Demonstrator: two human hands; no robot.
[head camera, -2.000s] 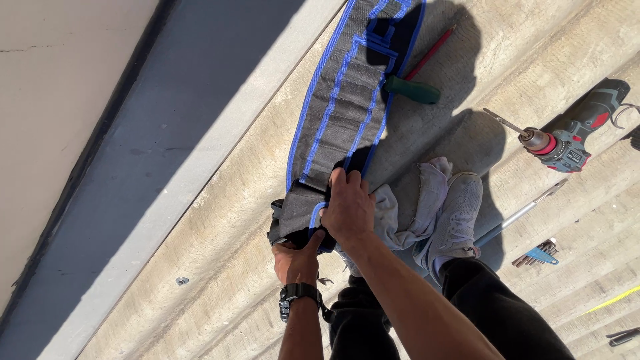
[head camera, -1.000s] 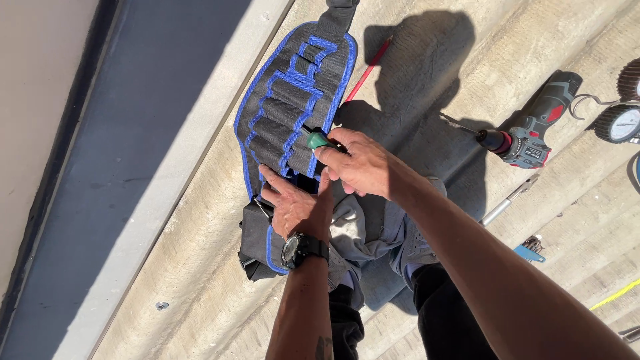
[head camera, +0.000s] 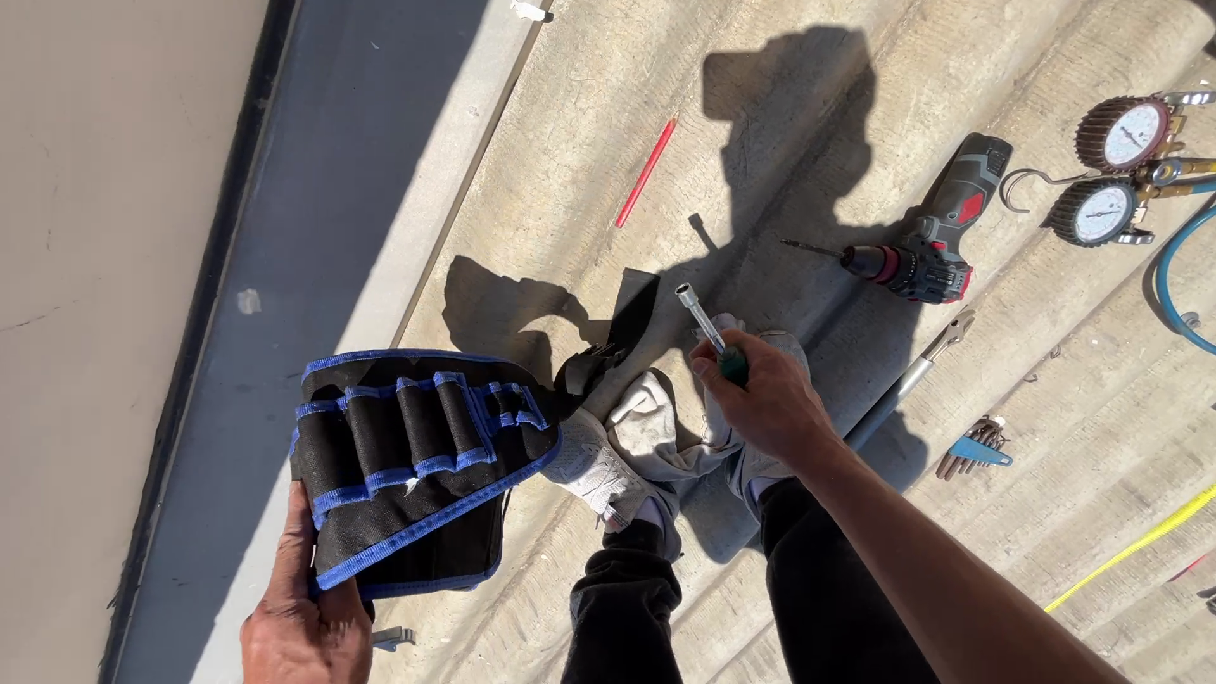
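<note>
My left hand grips the lower left edge of a black fabric tool belt with blue trim, holding it up beside the ledge. Several sewn loops on its face look empty, and its strap hangs off at the right. In my right hand is a nut driver with a green handle and a metal socket shaft, its socket end pointing up and left. Most of the handle is hidden by the fingers.
A red pencil, a cordless drill with a bit, an adjustable wrench, a hex key set and manifold gauges lie on the corrugated surface. A grey ledge runs along the left. A pale cloth lies between my shoes.
The tool belt, laid out on the corrugated surface before, is now lifted and turned in my left hand. My right hand has moved away from the belt with the green-handled tool, whose socket end now shows.
</note>
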